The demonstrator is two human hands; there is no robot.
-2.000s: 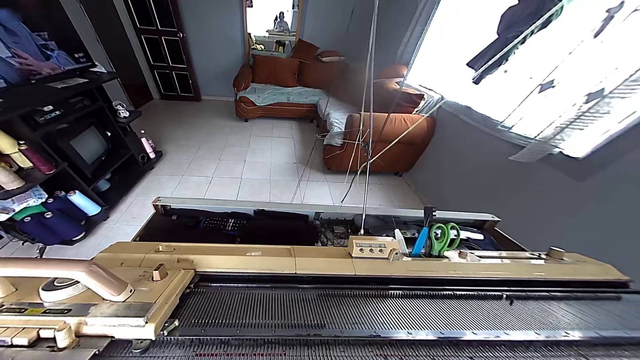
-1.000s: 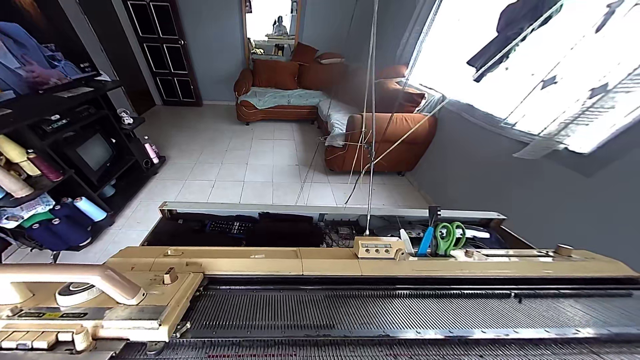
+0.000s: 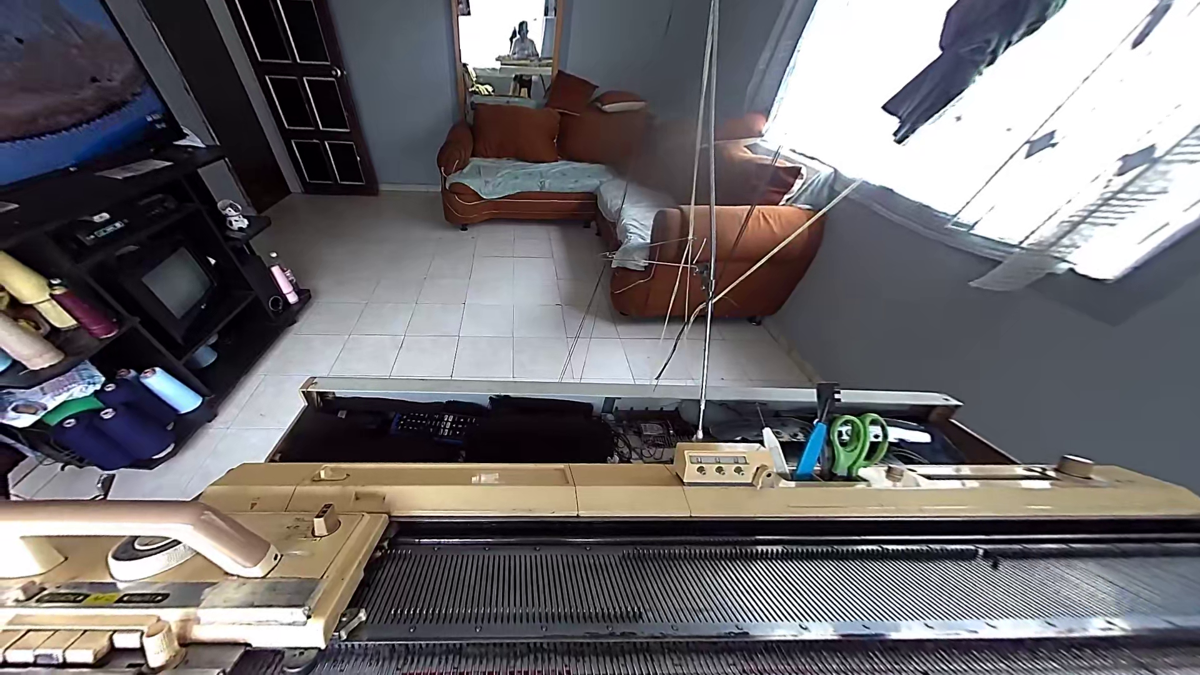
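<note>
Neither of my hands shows in the head view. A knitting machine's needle bed spans the lower part, with rows of close-set metal needles. At the lower left its cream carriage carries a curved handle, a round dial and several push buttons. A small row counter stands on the cream rear cover. Just right of it are a blue-handled tool and green-handled scissors. A thin metal yarn mast rises behind the counter, with loose yarn strands around it.
Behind the machine lies an open tray holding dark cloth and a remote control. Yarn cones fill a black shelf unit at left. An orange sofa stands across the tiled floor. A mirror reflects a person.
The pale yarn strand by the mast now slants up to the right, where it hung closer to the mast before. The television picture has changed. The carriage has plainly kept its place.
</note>
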